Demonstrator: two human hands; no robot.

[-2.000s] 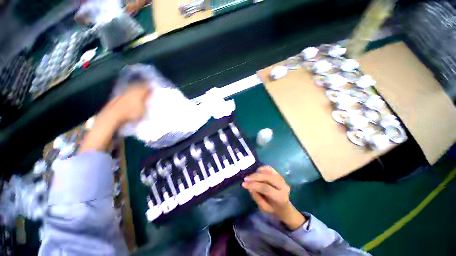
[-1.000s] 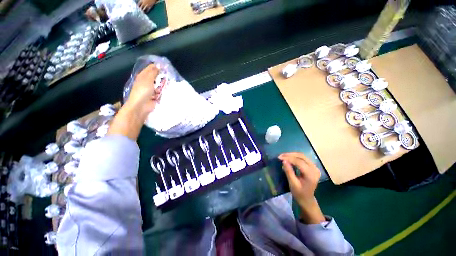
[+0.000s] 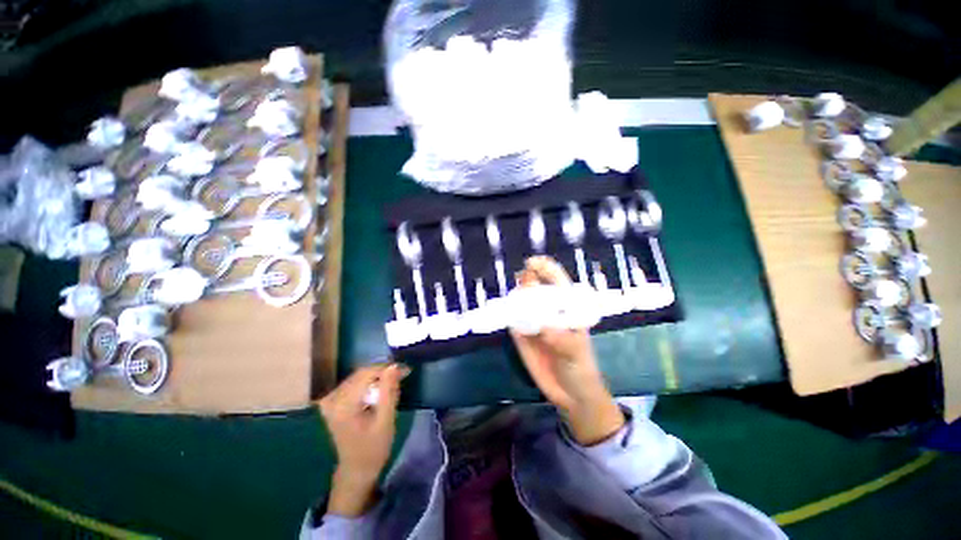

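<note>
A row of several ring-and-stem units [image 3: 493, 248] stands on a black pad [image 3: 674, 306], rings at the far side and white bases [image 3: 406, 331] at the near side. My right hand [image 3: 561, 343] is over the near middle of the row, its fingers around a blurred whitish glue bottle [image 3: 559, 308] that hides some bases. Whether its tip touches a unit cannot be told. My left hand [image 3: 361, 413] is left of the pad's near corner, fingers curled, with a small white part [image 3: 371, 394] showing in it.
A large clear bag of white parts [image 3: 485, 116] lies behind the pad, with crumpled white material [image 3: 608, 132] at its right. Cardboard sheets at left [image 3: 253, 369] and right [image 3: 785, 264] hold overlapping units. Crinkled clear plastic [image 3: 40, 200] lies far left. A dark conveyor [image 3: 674, 42] runs behind.
The view has turned left. My left hand has left the bag and come back to the near side. My right hand has taken the bottle from right of the pad and moved over the row.
</note>
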